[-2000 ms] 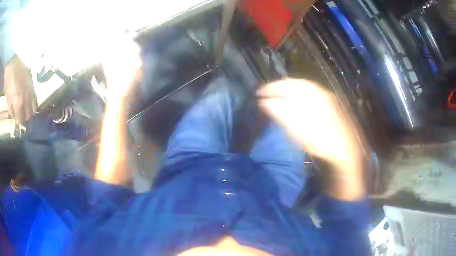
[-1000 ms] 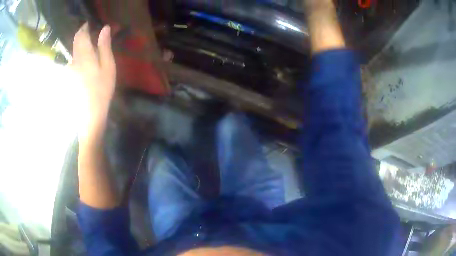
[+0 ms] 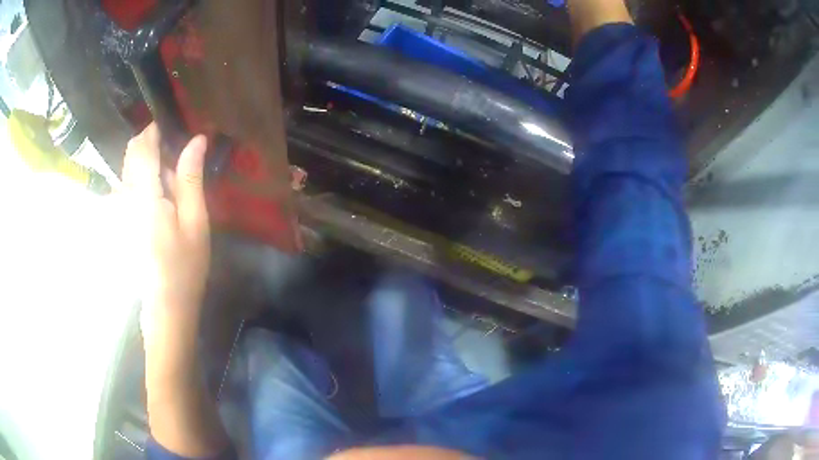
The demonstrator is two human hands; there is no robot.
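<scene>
The machine door (image 3: 256, 99), a brown and red panel with a dark frame, stands at the upper left. My left hand (image 3: 171, 193) is at its lower left edge, thumb and fingers apart around the end of a dark bar; glare hides whether it grips. My right arm reaches to the top edge over the machine opening. Only the bare wrist shows; the right hand is cut off. Inside the dark opening are thick shiny metal bars (image 3: 449, 94) and a blue tray-like piece (image 3: 431, 49).
A glaring white tabletop (image 3: 63, 305) lies at the left, with a yellow thing (image 3: 40, 148) beyond it. A machine rail (image 3: 395, 241) runs before my knees. A red-orange loop (image 3: 690, 58) hangs at the upper right, above a worn grey machine surface (image 3: 754, 216).
My view has turned from the table to the machine opening. My left hand has come to the door edge. My right arm has reached forward out of the picture. More of the interior shows.
</scene>
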